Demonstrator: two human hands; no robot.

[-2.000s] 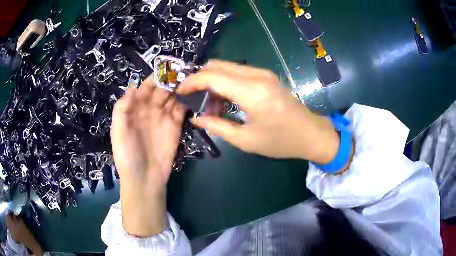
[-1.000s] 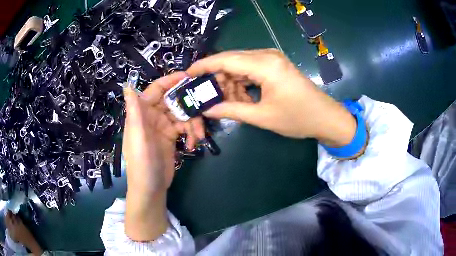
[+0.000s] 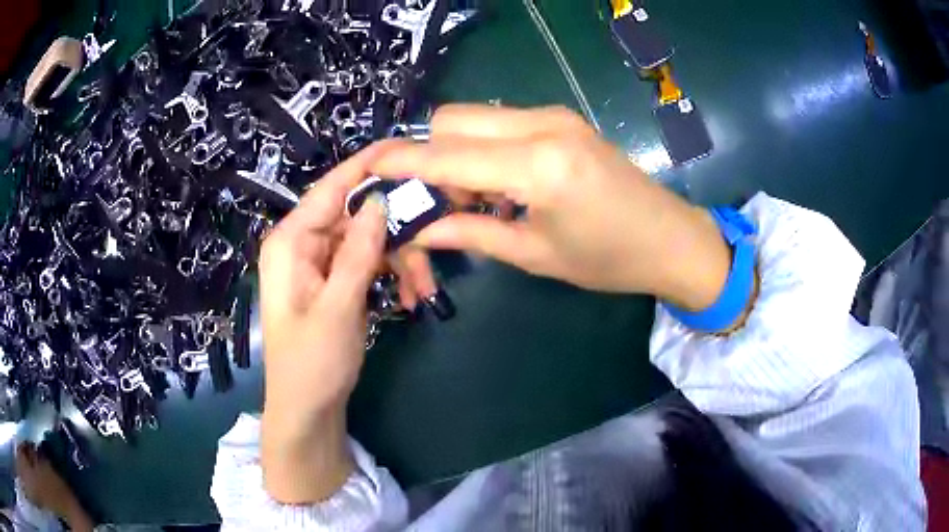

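Note:
A display screen, lit with a white block on black, lies over a watch case with a pale rim, mostly hidden by fingers. My left hand holds the case from the left, its thumb pressing on the left end of the screen. My right hand, with a blue band on the wrist, grips the right end of the screen and case between thumb and fingers. Whether the screen is fully seated in the case cannot be told.
A large heap of spring clips covers the left side of the green mat. A beige-rimmed watch lies at upper left. Display screens with orange flex cables lie at upper right, one apart. Another person's hand shows at lower left.
The open case was in my left hand and the screen was held apart by my right hand. Now the lit screen lies over the case, and my left thumb has come down on it.

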